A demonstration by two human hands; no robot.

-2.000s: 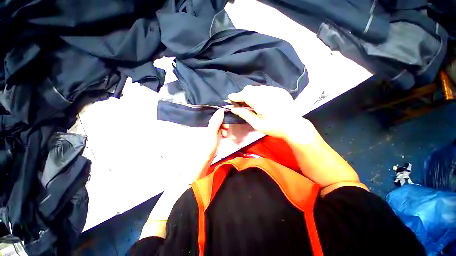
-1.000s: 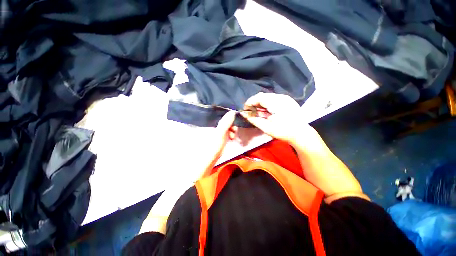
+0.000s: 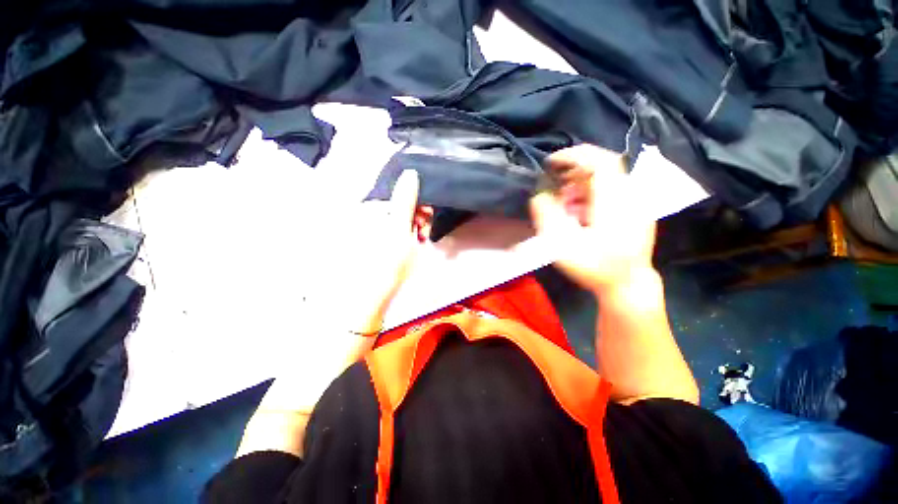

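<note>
Dark navy trousers (image 3: 463, 182) lie on the white table (image 3: 246, 285) in front of me, with a waistband or flat edge and a paler inner strip showing. My left hand (image 3: 399, 221) is at the near left edge of the cloth, thumb up against it and fingers curled below; it is overexposed against the table. My right hand (image 3: 581, 202) is blurred at the right end of the cloth, fingers bent around its edge. Whether it holds a tool cannot be seen.
Heaped dark garments (image 3: 158, 79) cover the left and far side. More dark garments with grey pocket bags (image 3: 778, 148) lie at the right. Beyond the table's right edge are an orange bar (image 3: 837, 231), blue floor and a blue plastic bag (image 3: 802, 453).
The hands have moved apart, left hand to the left and right hand to the right. The trousers have shifted and opened out, showing more of the pale inner strip.
</note>
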